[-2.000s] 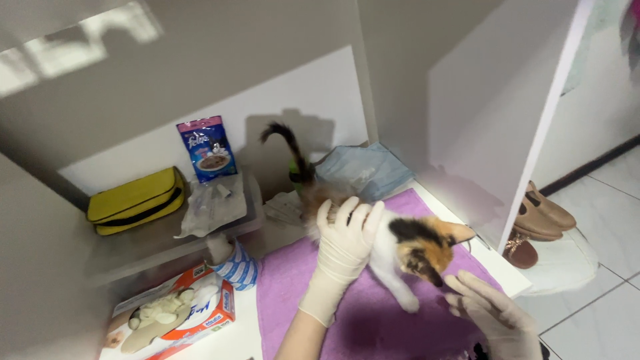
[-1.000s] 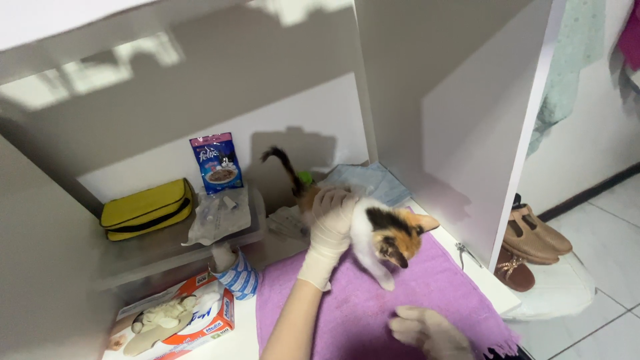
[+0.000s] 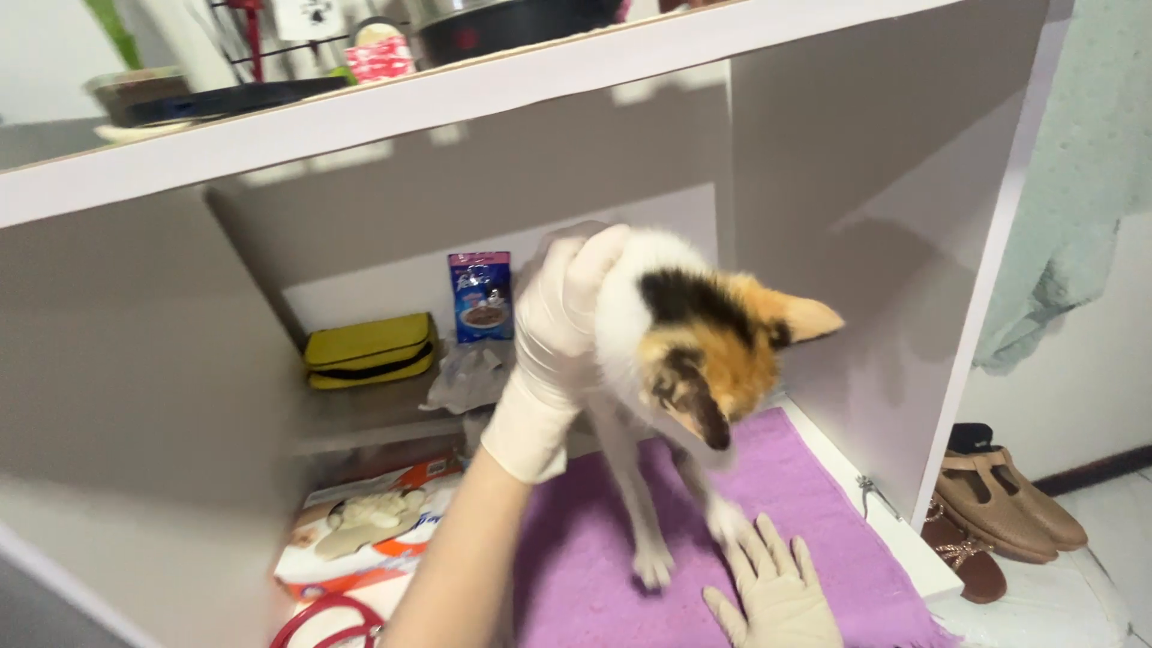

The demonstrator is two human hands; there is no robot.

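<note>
A calico kitten point(image 3: 702, 351), white with black and orange patches, hangs its front legs down toward a purple cloth point(image 3: 585, 549). My left hand point(image 3: 571, 315), in a pale latex glove, is wrapped around the kitten's body behind its shoulders; the far fingers are hidden. At the lower right, my gloved right hand point(image 3: 774, 576) lies palm down over the cloth with its fingers spread, the fingertips beside one front paw. The kitten's head is bent down, its face mostly hidden.
Cabinet walls stand on both sides. At the left are a yellow zipped case point(image 3: 369, 351), a blue pet food pouch point(image 3: 482, 297), a glove box point(image 3: 360, 526) and red handles point(image 3: 328, 621). A white shelf edge point(image 3: 540, 76) crosses above; shoes point(image 3: 999, 504) rest at the right.
My left hand has lifted the kitten's front up from the cloth toward the camera. My right hand, near the kitten's face two seconds ago, is now low by its paw. The view has tilted up.
</note>
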